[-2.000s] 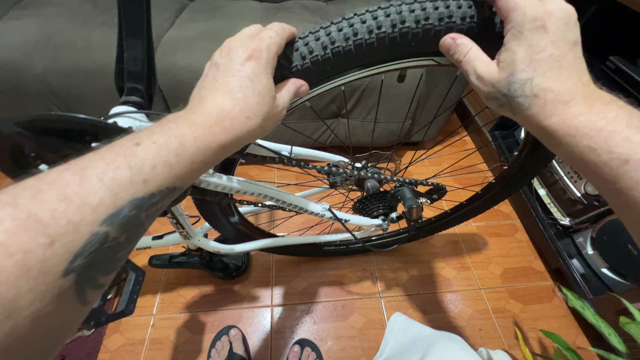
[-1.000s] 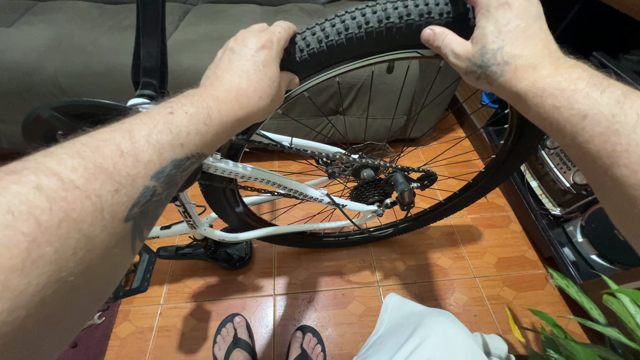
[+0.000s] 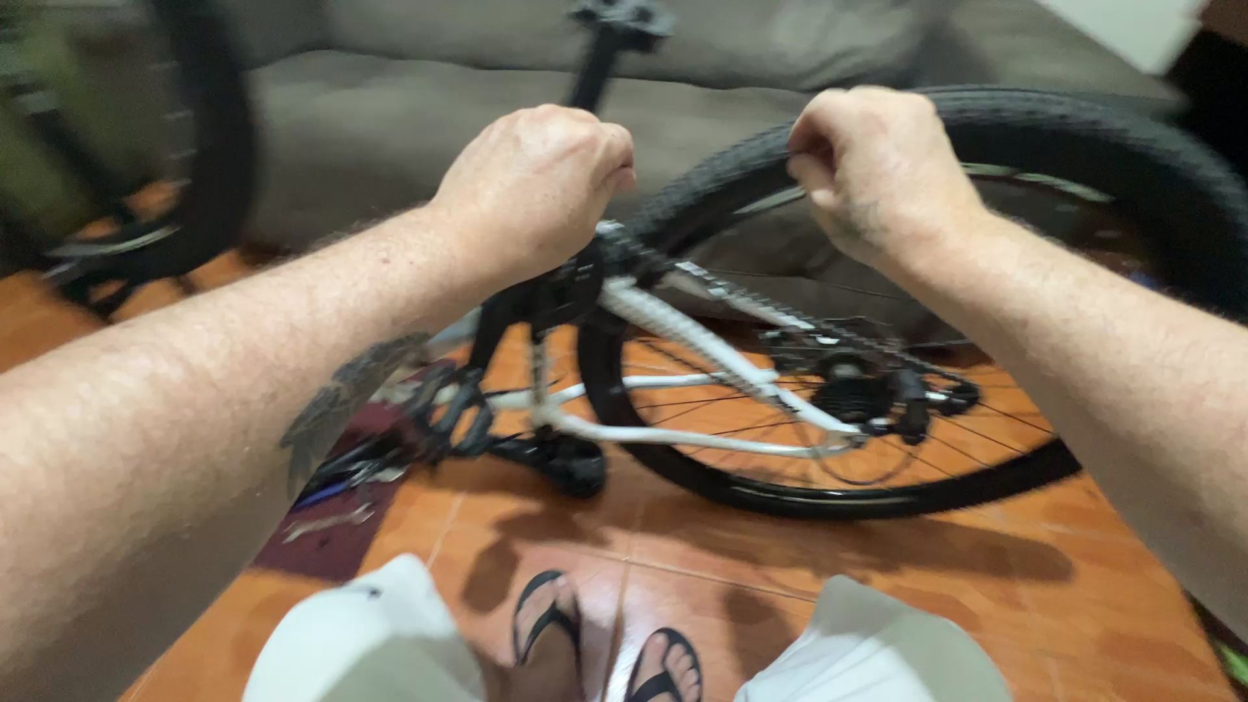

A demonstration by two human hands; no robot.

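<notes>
An upside-down bicycle with a white frame (image 3: 682, 336) and a knobby rear tire (image 3: 1033, 112) stands before me, somewhat blurred. My left hand (image 3: 536, 180) is closed in a loose fist left of the tire, above the crank area; whether anything is inside it cannot be told. My right hand (image 3: 877, 166) has its fingers curled at the tire's upper left edge; whether they pinch it is unclear. Below my right hand are the chain (image 3: 770, 307), the rear cassette (image 3: 850, 395) and the rear derailleur (image 3: 915, 405). The saddle (image 3: 575, 463) lies low, near the floor.
A grey sofa (image 3: 409, 107) stands behind the bicycle. Another wheel (image 3: 210, 146) is at the upper left. Tools, including a wrench (image 3: 330, 524), lie on a dark red mat (image 3: 331, 561) at the lower left. My sandaled feet (image 3: 551, 619) are on the orange tile floor (image 3: 760, 546).
Both hands have left their spread hold on top of the tire; the left is now off it, the right curled at its upper left edge. The view has swung left.
</notes>
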